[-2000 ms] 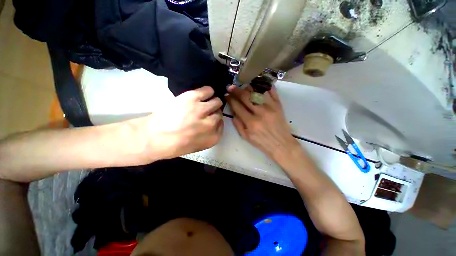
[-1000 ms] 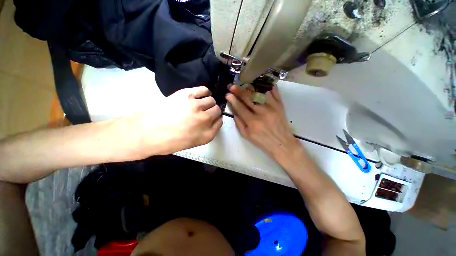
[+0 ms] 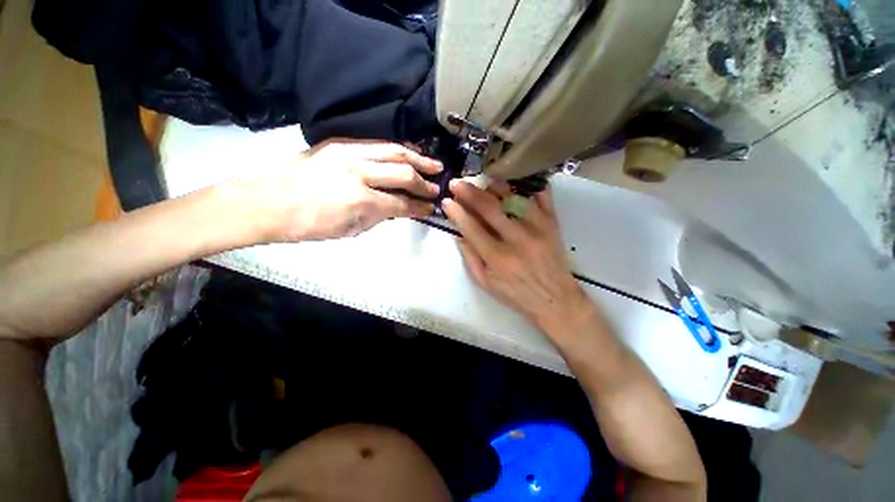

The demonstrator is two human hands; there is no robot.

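The black garment [image 3: 368, 74] lies in a bulky heap at the left of the machine head, and a narrow part of it runs to the presser foot [image 3: 475, 147]. My left hand [image 3: 358, 186] lies on the garment just left of the foot, fingers stretched towards it; its fingertips press on the black cloth. My right hand [image 3: 515, 245] lies flat just below and right of the foot, its fingertips at the cloth's edge. The needle tip is hidden by the machine parts and fingers.
The off-white sewing machine [image 3: 608, 108] fills the upper right. Blue-handled thread snips [image 3: 695, 319] lie right of my right hand. The control panel [image 3: 761, 387] is at the right table end. A black strap [image 3: 130, 147] hangs at left. A blue round plastic thing [image 3: 540, 466] is below the table.
My left hand has moved up and its fingers have straightened beside the foot. My right hand stays nearly in place. The view has shifted slightly, with the machine head appearing larger.
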